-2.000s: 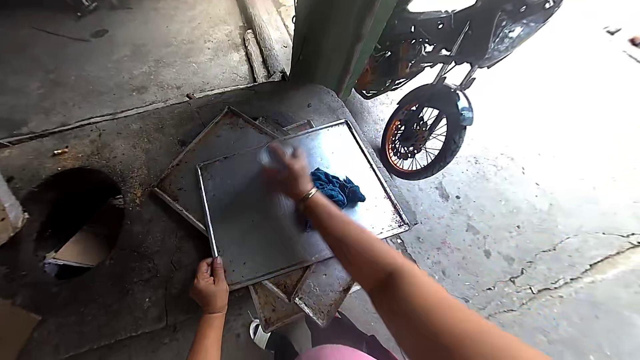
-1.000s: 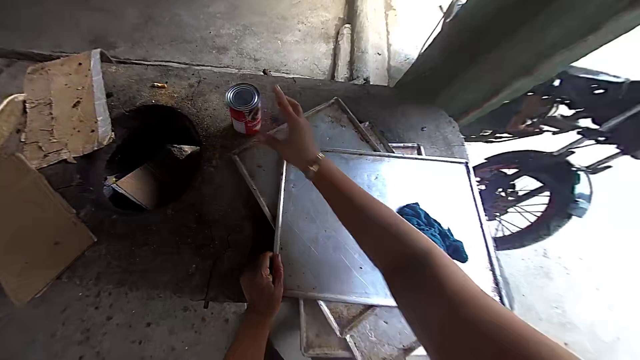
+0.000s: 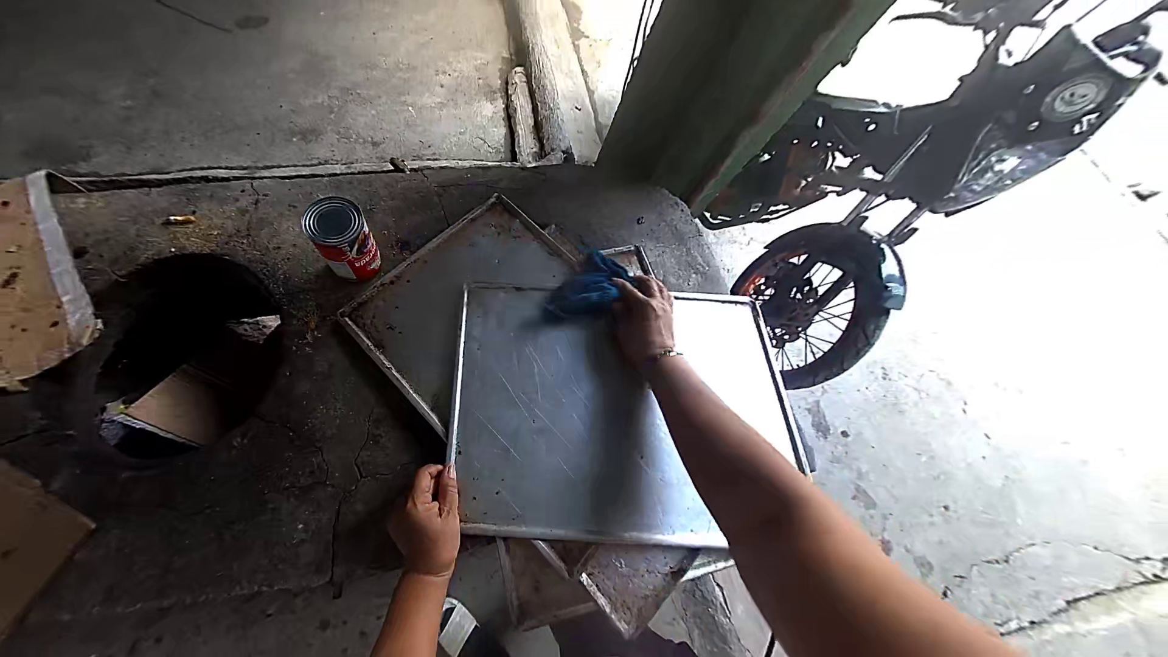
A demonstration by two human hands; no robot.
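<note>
A shallow metal baking tray [image 3: 547, 411] with raised edges lies on top of several other trays turned at different angles. My left hand [image 3: 429, 525] grips its left edge near the lower corner, thumb on the rim. My right hand [image 3: 646, 319] presses on a crumpled blue cloth [image 3: 589, 287] at the tray's far edge. Beneath, a tray with brown stains [image 3: 484, 246] sticks out at the far left, and corners of more stained trays [image 3: 630, 584] show at the near side.
A red tin can [image 3: 342, 239] stands left of the trays. Farther left, a round dark hole [image 3: 187, 365] holds cardboard pieces. Cardboard [image 3: 41, 274] lies at the left edge. A green post [image 3: 730, 91] rises beyond the trays, and a motorcycle [image 3: 821, 292] stands at the right.
My right hand was near the can one second ago, away from the cloth; now it is on the cloth, which has moved to the tray's far edge. My left hand still holds the tray's left edge.
</note>
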